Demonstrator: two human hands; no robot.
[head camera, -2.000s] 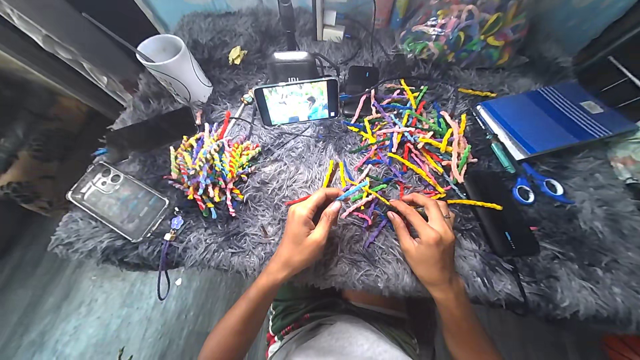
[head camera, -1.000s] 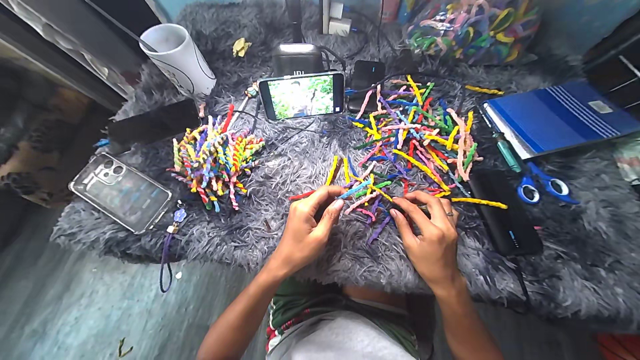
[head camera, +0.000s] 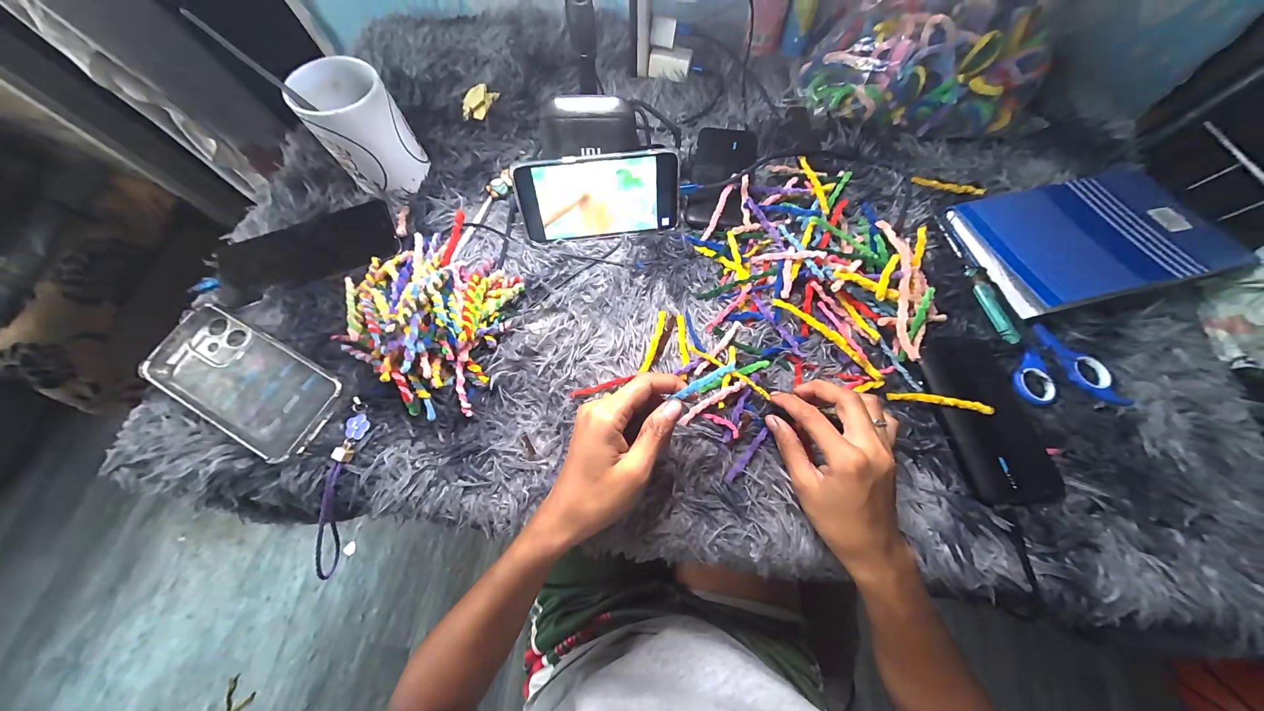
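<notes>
My left hand (head camera: 622, 444) pinches one end of a light blue fuzzy stick (head camera: 705, 381) between thumb and forefinger. My right hand (head camera: 834, 444), with a ring on one finger, has its fingertips at the end of a yellow fuzzy stick (head camera: 743, 379); whether it grips the stick is unclear. Between the hands the two sticks cross over other short coloured pieces. Beyond my right hand spreads a loose pile of multicoloured fuzzy sticks (head camera: 815, 267). To the left of my left hand lies a heap of twisted multicoloured pieces (head camera: 425, 316).
A phone (head camera: 597, 197) with a lit screen leans at the back centre. Left are a white cup (head camera: 360, 128) and a clear phone case (head camera: 242, 380). Right are a black power bank (head camera: 992, 425), blue-handled scissors (head camera: 1071, 370), a blue notebook (head camera: 1106, 242) and a bag of fuzzy pieces (head camera: 928, 64).
Both hands stay in nearly the same place among the fuzzy sticks. The picture on the phone's screen has changed.
</notes>
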